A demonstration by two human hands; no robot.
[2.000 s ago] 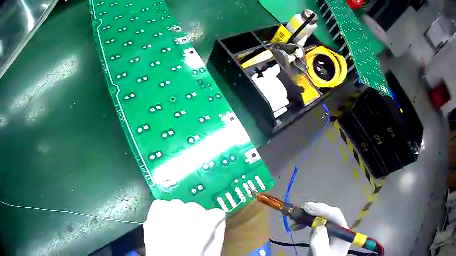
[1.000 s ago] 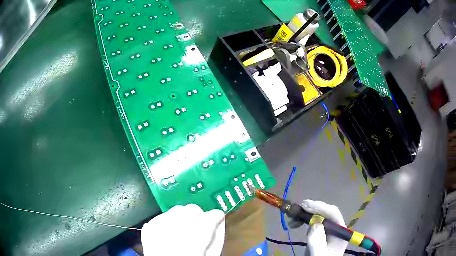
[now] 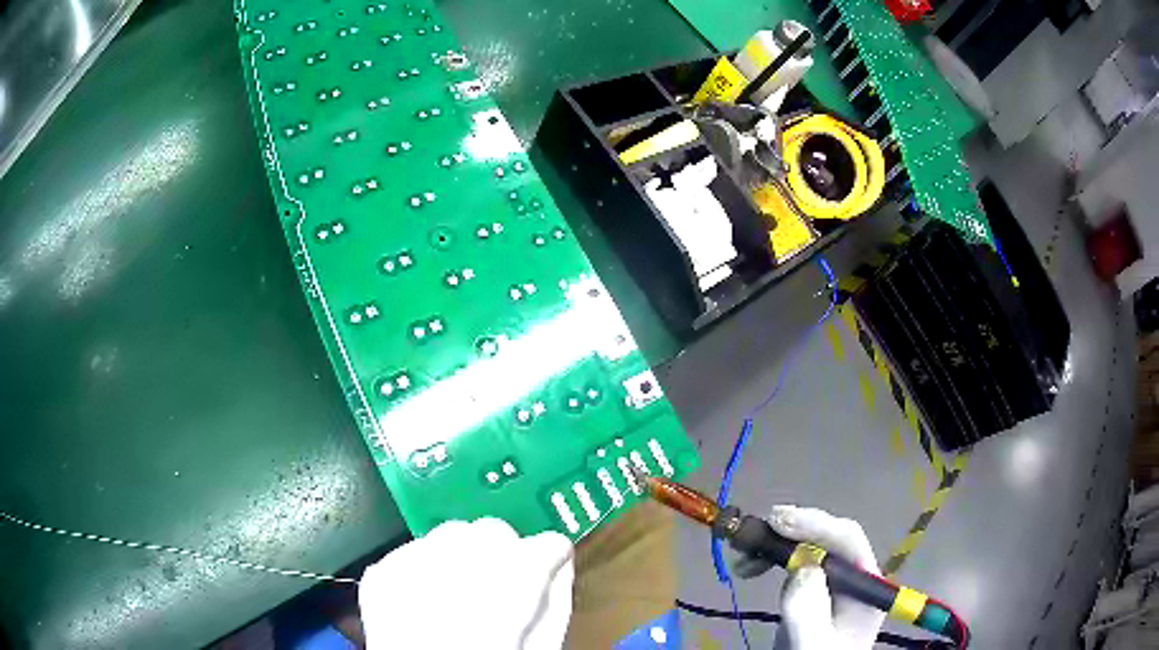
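A long green circuit board (image 3: 420,273) lies solder side up, its near end at the bench edge. My gloved right hand (image 3: 820,578) holds the soldering iron (image 3: 763,542) by its black grip. The iron's brown tip is at the slot-shaped pads (image 3: 610,485) on the board's near end. My gloved left hand (image 3: 470,587) is closed at the board's near left corner. Thin solder wire (image 3: 178,550) runs from the left into it, and a fine line shows from its right side toward the pads. Its fingertips are hidden.
A black divided tray (image 3: 610,210) right of the board holds white wipes (image 3: 697,222), a yellow ring (image 3: 833,168) and a white bottle (image 3: 775,64). Another green board (image 3: 909,127) and a black box (image 3: 960,337) are further right. A blue cable (image 3: 737,464) hangs beside the bench.
Compared with two seconds ago, the board sits slightly differently in view and the iron's tip is slightly further left and up. Both hands keep their holds; almost nothing differs from one second ago.
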